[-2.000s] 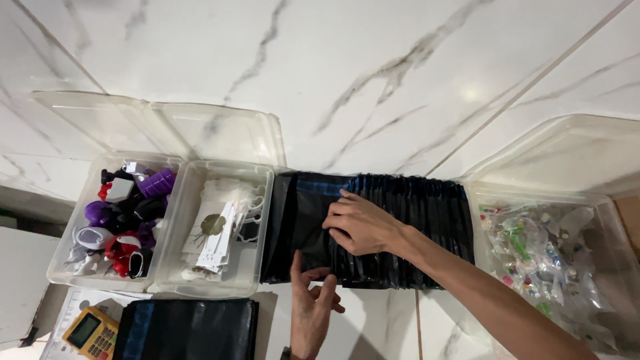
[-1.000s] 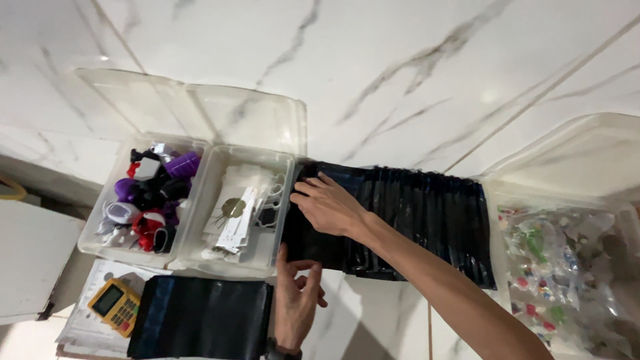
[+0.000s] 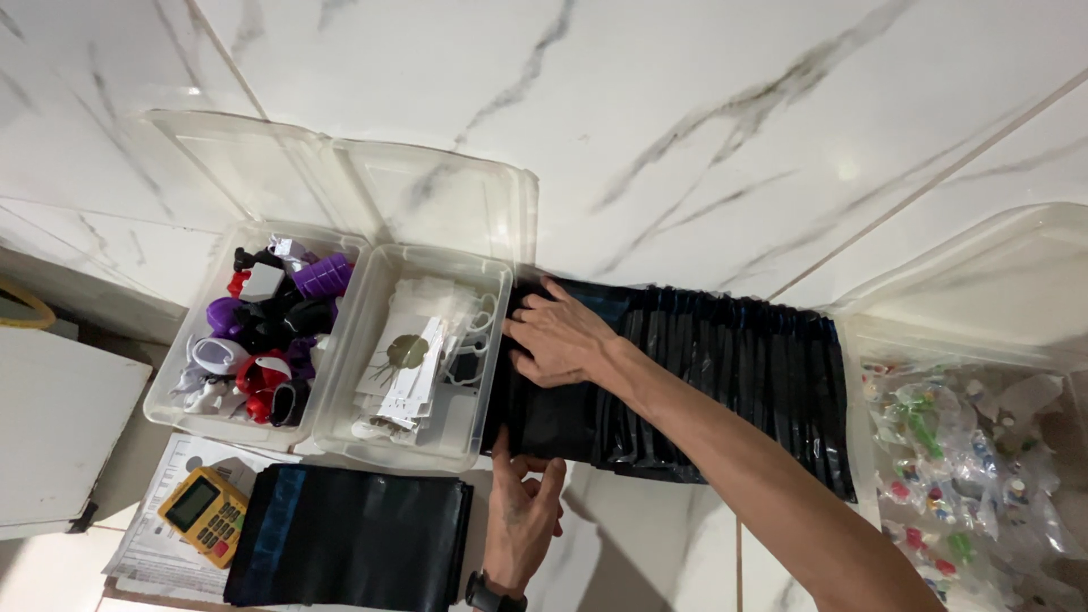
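A long row of overlapping black plastic mailing bags (image 3: 722,391) lies on the pale floor. My right hand (image 3: 565,336) reaches across from the right and rests on the leftmost bags, its fingers bent at their edge beside a clear bin. At the lower left corner of these bags is my left hand (image 3: 523,510), index finger extended against the edge; whether it pinches the plastic cannot be told. The clear plastic bin (image 3: 497,357) beside them holds white cards and small bags. A separate stack of black bags (image 3: 365,535) lies left of my left hand.
Another clear bin (image 3: 166,399) holds purple, red, black and white plastic pieces. A yellow card terminal (image 3: 204,517) sits on printed papers (image 3: 144,544). Small clear bags with colourful contents (image 3: 960,476) fill a bin at right. A white box (image 3: 59,425) stands far left.
My right hand has moved left over the row of bags to its end beside the bin. My left hand stays near the lower edge. The view has shifted somewhat.
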